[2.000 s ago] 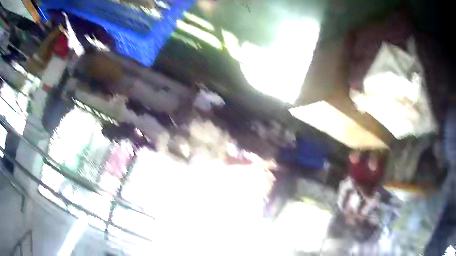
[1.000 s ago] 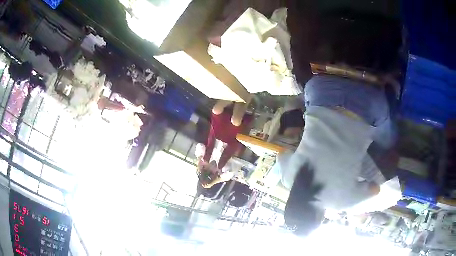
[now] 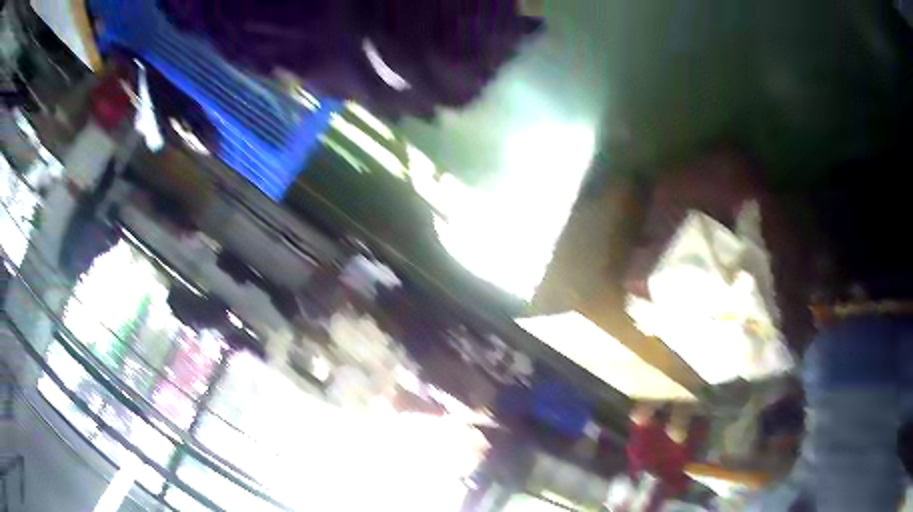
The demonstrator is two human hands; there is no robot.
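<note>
Neither of my hands is in view. The picture is tilted and blurred. A white crumpled cloth (image 3: pixel 713 300) lies on or in a brown cardboard box (image 3: pixel 591 238) right of centre. A blue slotted crate (image 3: pixel 235 105) is at the upper left. Dark purple cloth (image 3: pixel 400 45) hangs over or beside it at the top edge. What holds this cloth cannot be told.
A person in red (image 3: pixel 656 445) is at the lower right. A person in light blue (image 3: pixel 859 400) is at the right edge. A smaller blue container (image 3: pixel 559 405) and piles of pale cloth (image 3: pixel 360 360) lie along the row. Strong glare covers the lower middle.
The view has swung, so the box, white cloth and people sit further right and lower than one second ago. The blue crate is back in view, and dark purple cloth now shows at the top.
</note>
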